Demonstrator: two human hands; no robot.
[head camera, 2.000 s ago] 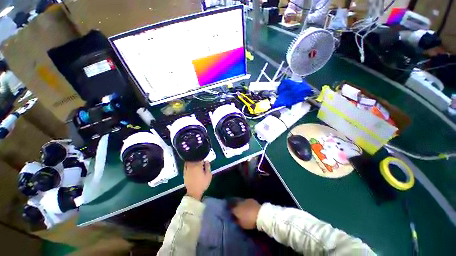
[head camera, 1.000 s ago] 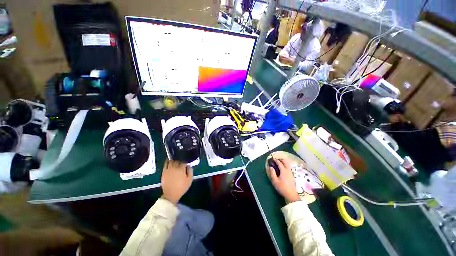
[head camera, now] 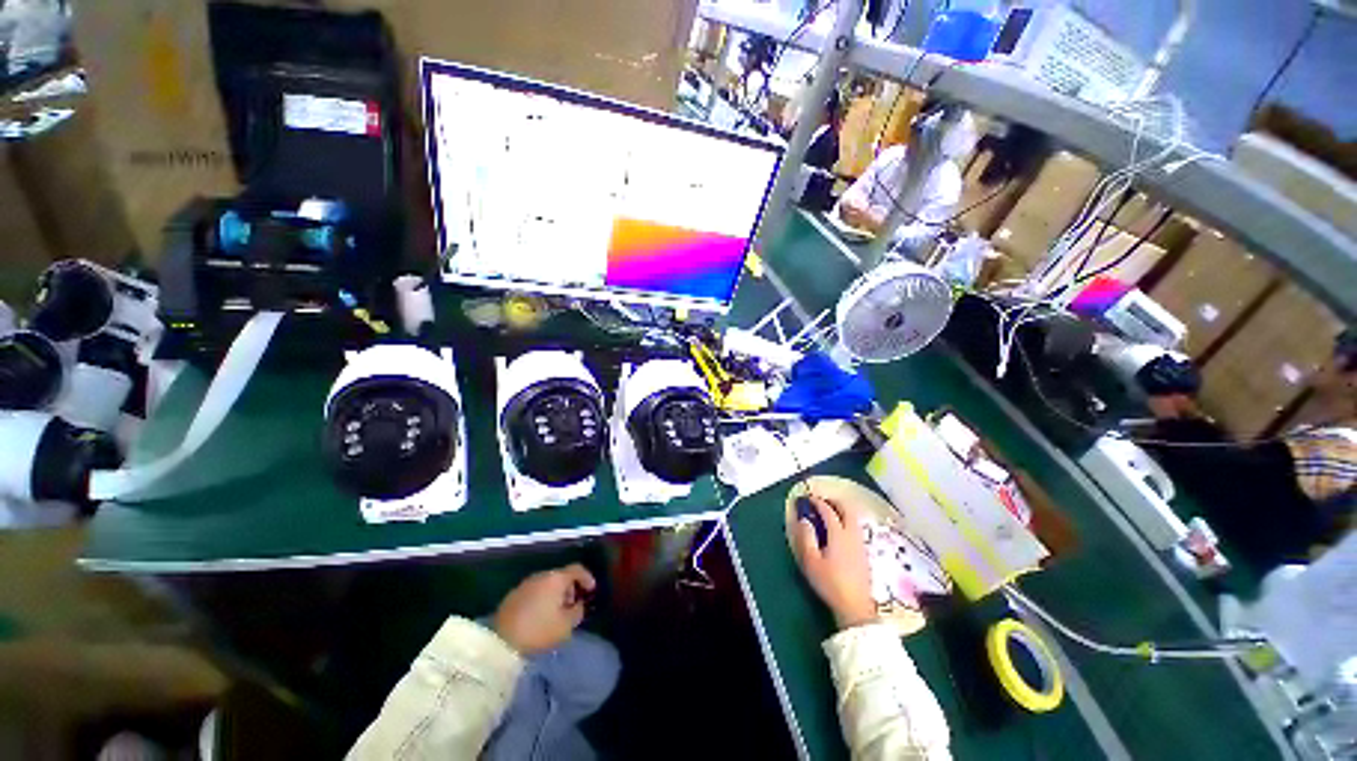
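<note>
My right hand (head camera: 836,553) rests on the black computer mouse (head camera: 813,517) on the round mouse pad (head camera: 908,572) with a cartoon rabbit. My left hand (head camera: 545,607) is over my lap, below the bench edge, with its fingers curled; whether it holds something is too small to tell. Three white cameras with black balls stand in a row on the green bench: the left one (head camera: 396,436), the middle one (head camera: 552,430) and the right one (head camera: 673,427). The monitor (head camera: 595,186) behind them shows white windows and a purple-orange block.
A black label printer (head camera: 268,275) with a white label strip (head camera: 223,402) stands at the left. More cameras (head camera: 75,387) are at the far left. A parts box (head camera: 953,498), yellow tape roll (head camera: 1025,665), blue cloth (head camera: 823,388) and fan (head camera: 894,311) are at the right. People are beyond.
My left hand has drawn back from the middle camera to my lap. My right hand has gone from my lap to the mouse. The view has turned towards the right.
</note>
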